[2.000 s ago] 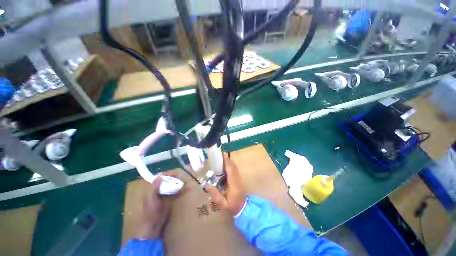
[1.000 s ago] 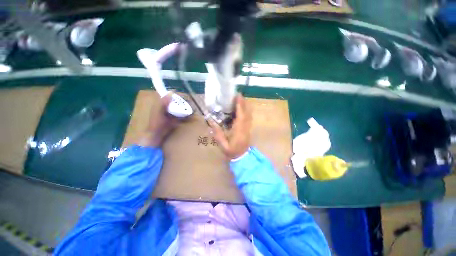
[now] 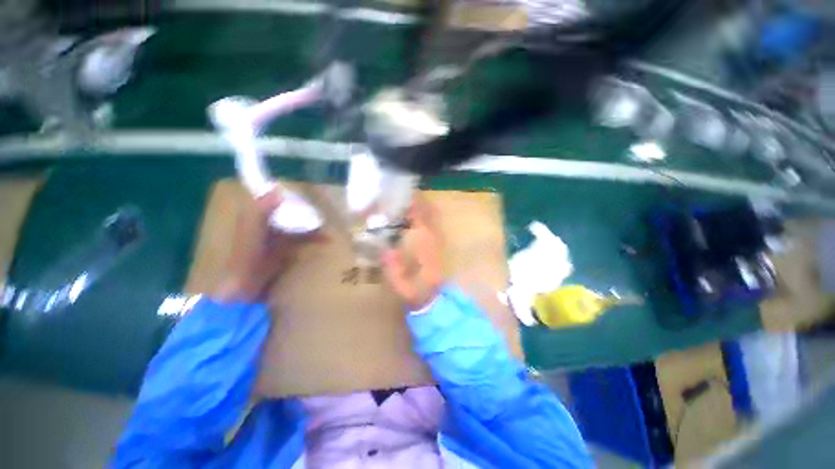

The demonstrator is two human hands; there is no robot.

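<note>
The picture is blurred. My left hand grips the lower ear cup of the white and pale pink cat-ear headphones, held above the brown cardboard mat. The headband arches up and to the right. My right hand is around the metal nose of the suspended pale screwdriver, right of the ear cup. The other ear cup is not clearly told apart from the tool. A thick black hose hangs over the tool and hides part of it.
A yellow bottle lies by a white cloth right of the mat. A blue bin with a black unit stands farther right. Blurred headphones sit on the green belt beyond the white rail. A clear glossy item lies left.
The view has tilted down since the oldest frame, then shifted slightly and blurred. Both hands keep their holds. The black hose now crosses toward the upper right.
</note>
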